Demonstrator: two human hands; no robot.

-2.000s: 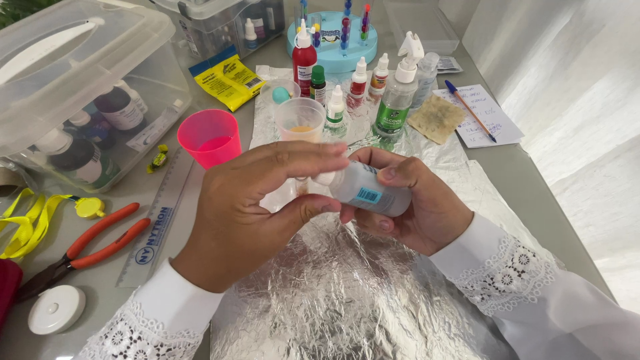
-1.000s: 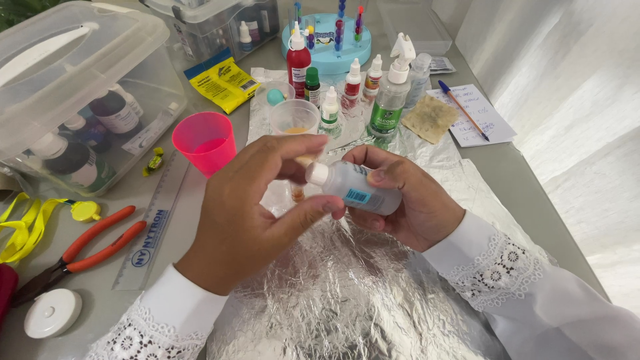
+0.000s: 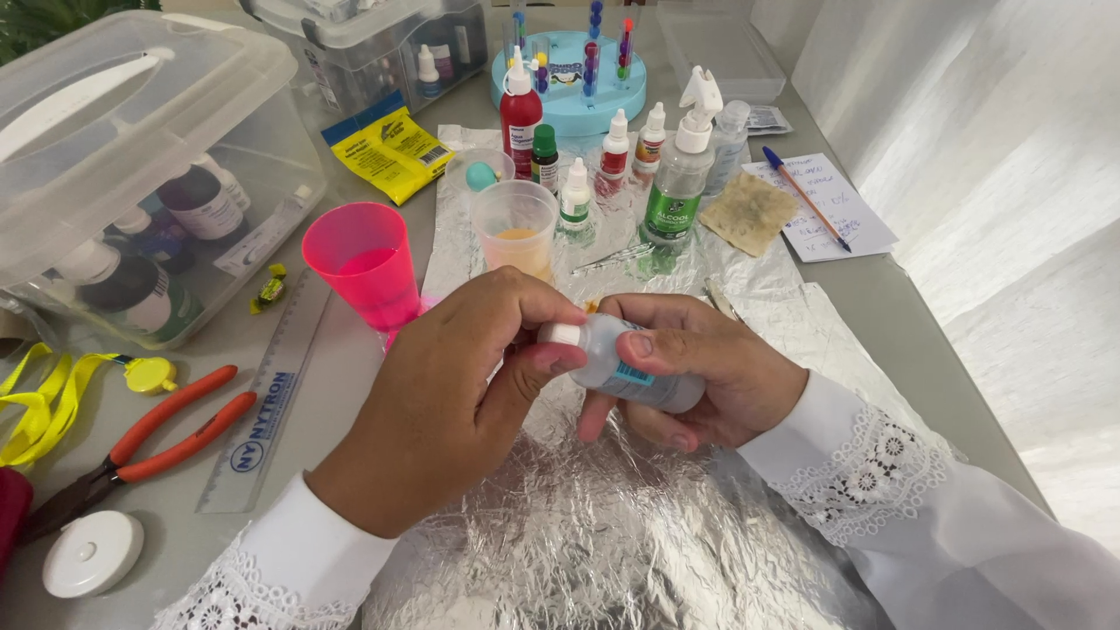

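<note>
My right hand [image 3: 700, 372] holds a small translucent plastic bottle [image 3: 612, 359] tilted on its side above the crumpled aluminium foil [image 3: 612, 534]. At the bottle's white cap [image 3: 564, 335], the thumb and fingers of my left hand [image 3: 464, 385] grip from the left. Beyond my hands stand a clear plastic cup [image 3: 514, 219] with orange-yellow contents and a pink cup [image 3: 363, 262] with liquid. Dropper bottles [image 3: 575, 201], a red bottle with a white nozzle [image 3: 519, 122] and a spray bottle with a green label [image 3: 675, 188] stand upright behind them.
On the left are a clear storage box [image 3: 254, 114] of bottles, orange-handled pliers [image 3: 175, 420], a clear ruler [image 3: 262, 402] and a white round tape measure [image 3: 94, 553]. A stained cloth piece [image 3: 750, 213] and a pen [image 3: 805, 197] on paper lie right. A light blue stand [image 3: 569, 79] holds tubes of beads.
My left fingers have closed around the bottle's cap; one second ago they were more spread beside it. My right hand keeps holding the bottle.
</note>
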